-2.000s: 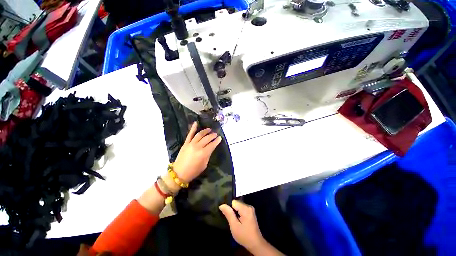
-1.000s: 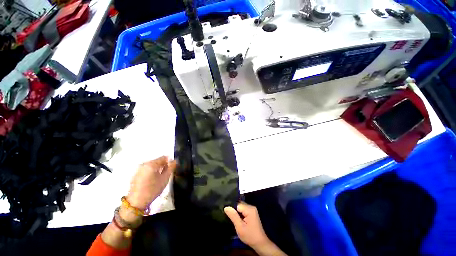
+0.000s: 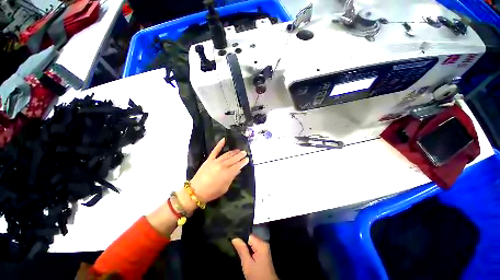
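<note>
A camouflage panel (image 3: 233, 205) runs from behind the sewing machine (image 3: 340, 65), under the presser foot area (image 3: 244, 130), and down over the table's front edge. My left hand (image 3: 218, 176) lies flat on the panel just in front of the needle area, fingers pointing toward it. My right hand (image 3: 255, 258) pinches the panel's right edge between thumb and fingers, below the table edge. A heap of black webbing tabs (image 3: 60, 158) lies on the left of the table. The needle tip itself is too small to tell.
A slim dark metal tool (image 3: 319, 143) lies on the bed right of the needle. A black phone (image 3: 445, 141) rests on dark red cloth (image 3: 399, 131) at the right. Blue crates stand behind (image 3: 131, 54) and at the front right (image 3: 362, 221). Red fabric pieces (image 3: 68, 22) lie on a neighbouring table.
My left hand has moved from the panel's left edge onto the panel near the needle. My right hand is slightly lower and further left, still pinching the edge. The camera view has shifted slightly.
</note>
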